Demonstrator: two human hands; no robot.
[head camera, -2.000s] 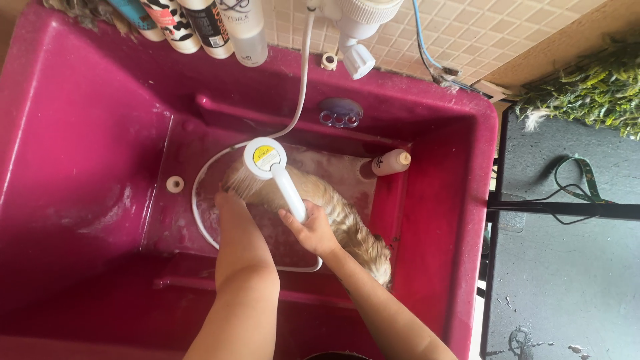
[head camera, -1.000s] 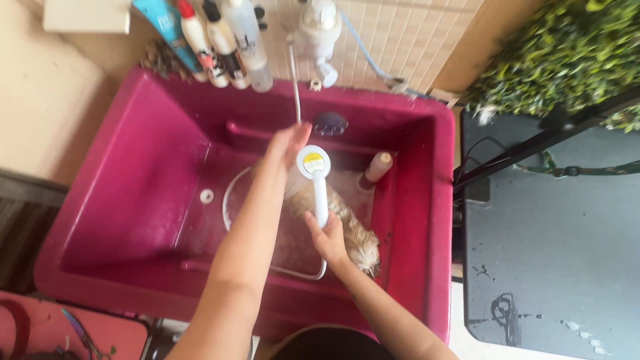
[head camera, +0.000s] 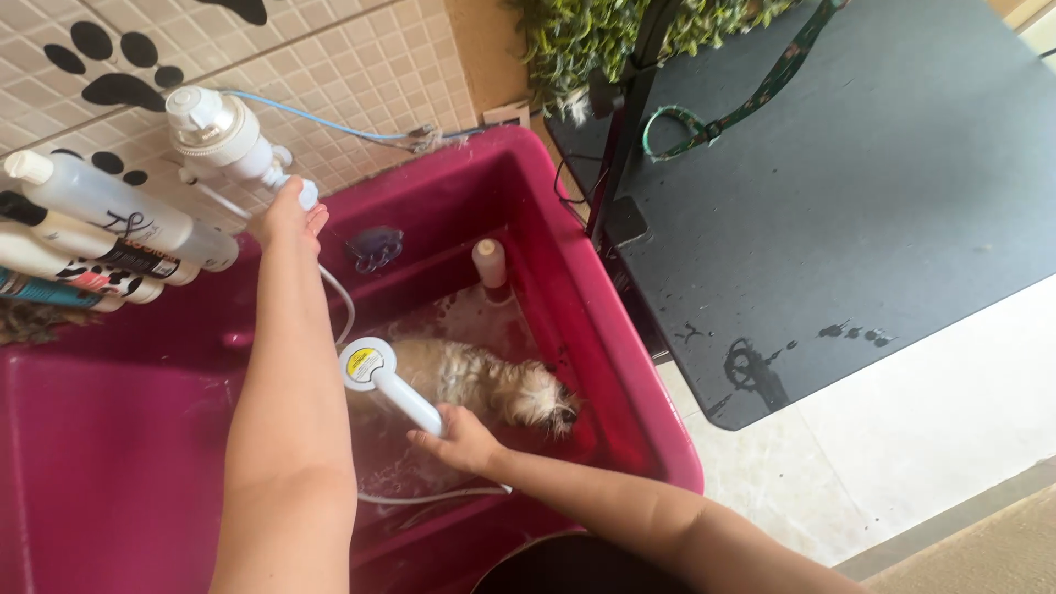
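My right hand (head camera: 464, 441) grips the handle of a white hand shower (head camera: 406, 398), its round head over the back of a small wet dog (head camera: 487, 381). The dog stands in a magenta tub (head camera: 107, 462), facing right. My left hand (head camera: 289, 216) is up at the wall, its fingers on the white knob (head camera: 307, 195) below an electric shower heater (head camera: 216, 128); part of the grip is hidden. A white hose (head camera: 340, 297) runs from the wall down into the tub. No spray can be made out.
A pale bottle (head camera: 490, 264) stands in the tub's far corner; a blue brush (head camera: 375, 246) lies on its back ledge. Shampoo bottles (head camera: 124, 210) line the left rim. Right of the tub, a black grooming table (head camera: 841, 206) has a post and a green loop leash (head camera: 771, 87).
My left hand has moved from beside the dog up to the knob at the wall. Water sprayed from the shower head two seconds ago. The view has swung right.
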